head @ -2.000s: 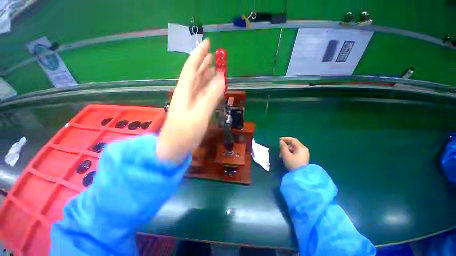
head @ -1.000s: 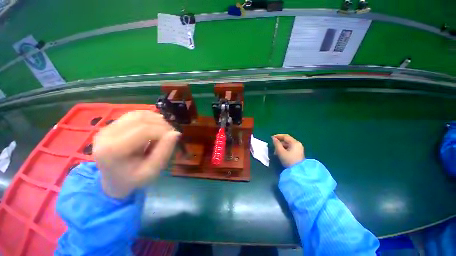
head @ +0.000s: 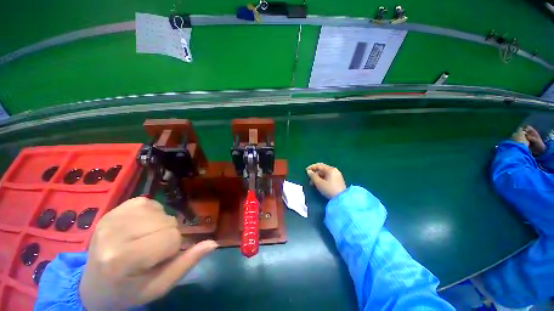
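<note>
The reddish-brown fixture stands on the bench with two toggle clamps. The right clamp's red ribbed handle lies down toward me, with no hand on it. My left hand is curled over the left clamp's handle, mostly hiding it; only a bit of red shows above the knuckles. The left clamp's dark metal linkage shows behind the hand. My right hand rests right of the fixture, fingers bent together; whether it holds something small cannot be told. Dark round discs lie in the red compartment tray at left.
A white paper scrap lies between the fixture and my right hand. A neighbouring worker's blue sleeve and hands are at the right edge. The green partition with its rail and clipped sheets stands behind the bench.
The right clamp's red handle has come down from upright. My left hand has moved from it to the left clamp. The view has shifted right, showing more of the neighbouring worker.
</note>
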